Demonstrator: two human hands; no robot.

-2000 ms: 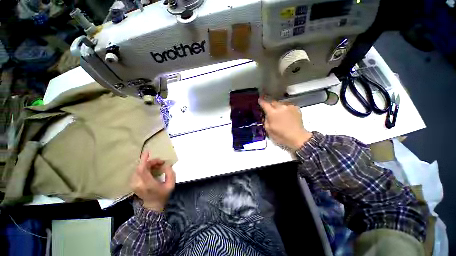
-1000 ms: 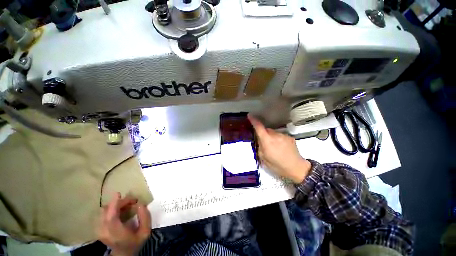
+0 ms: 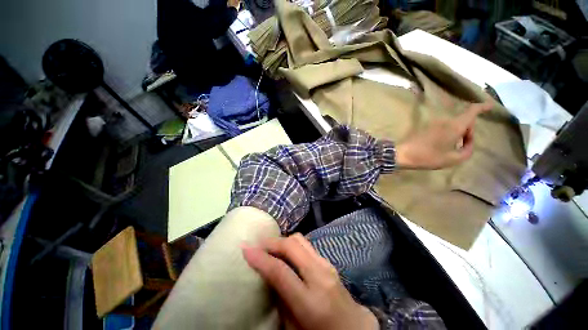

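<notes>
The khaki garment panel (image 3: 412, 109) lies over the table's left part, a thin dark curved seam near its lower right corner. My left hand (image 3: 441, 142) is over the panel, fingers bent and one pointing up right. A small pale spot shows between its fingers; whether it holds something is unclear. My right hand (image 3: 309, 283) is low in the middle, fingers apart and bent, against the beige upper part of my left sleeve (image 3: 219, 271). The needle area (image 3: 519, 205) glows at the right edge, with the panel beside it.
Bundled khaki pieces (image 3: 351, 16) lie at the back. A pale green board (image 3: 206, 174) with a brown line is left of my arm, a wooden stool (image 3: 116, 271) lower left. Blue cloth (image 3: 237, 103), a black fan (image 3: 72, 64) and a person in dark clothes (image 3: 193, 45) are beyond.
The view has swung left; the phone and shears are out of sight. My right hand has left the phone and moved to my left upper sleeve. My left hand is still over the panel.
</notes>
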